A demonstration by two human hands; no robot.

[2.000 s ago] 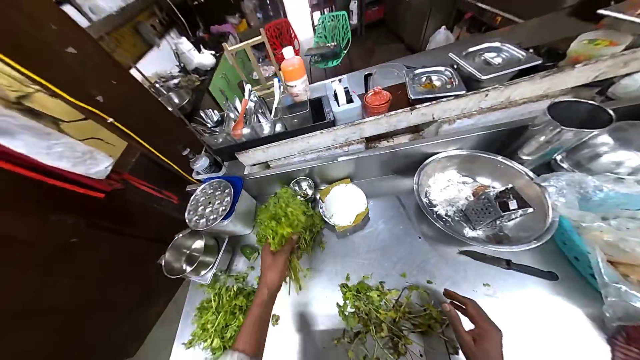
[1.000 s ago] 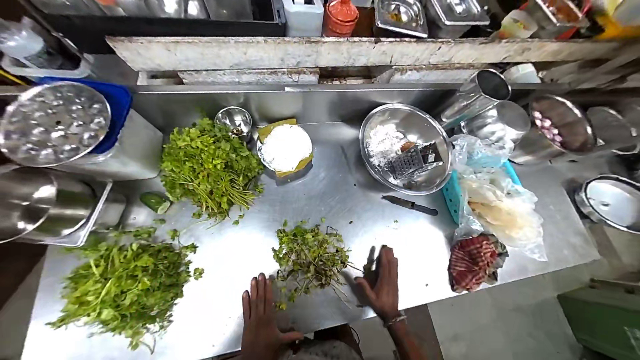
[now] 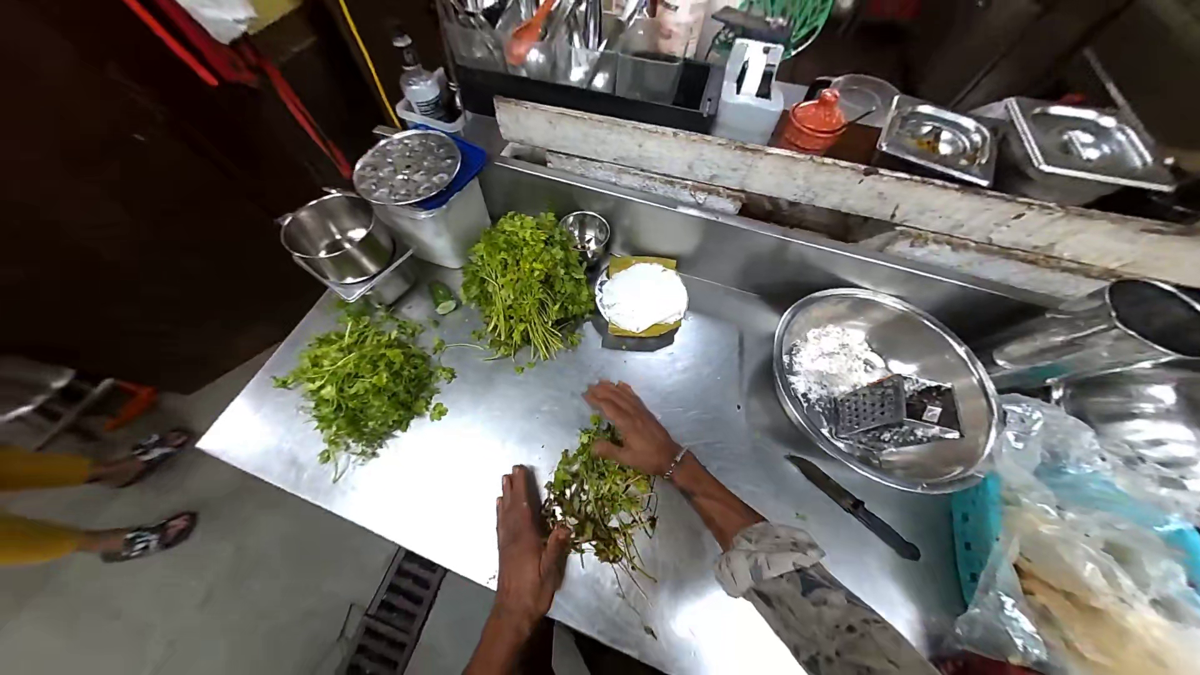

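A small heap of wilted herb sprigs and stems (image 3: 605, 497) lies near the front of the steel worktop. My left hand (image 3: 527, 544) rests along its left side, fingers extended. From the right, my right hand (image 3: 633, 431) reaches over the top of the heap, palm down; whether its fingers grip any leaves cannot be told. A green bunch of leafy herbs, likely coriander (image 3: 530, 281), lies farther back, and a looser green pile (image 3: 366, 382) is at the left. Between them sits a cut piece of cucumber (image 3: 442, 298).
A bowl of white powder (image 3: 643, 297) stands beyond my hands. To the right are a wide steel bowl (image 3: 881, 291) holding a box grater (image 3: 872, 405), a knife (image 3: 853, 506) and a plastic bag (image 3: 1069, 562). Steel pots (image 3: 337, 239) stand back left. A person's feet (image 3: 155, 539) show at left.
My right hand has moved from the right side of the wilted heap to its far side, over the leaves. My left hand, on the green bunch two seconds ago, is now beside the heap. The view has swung.
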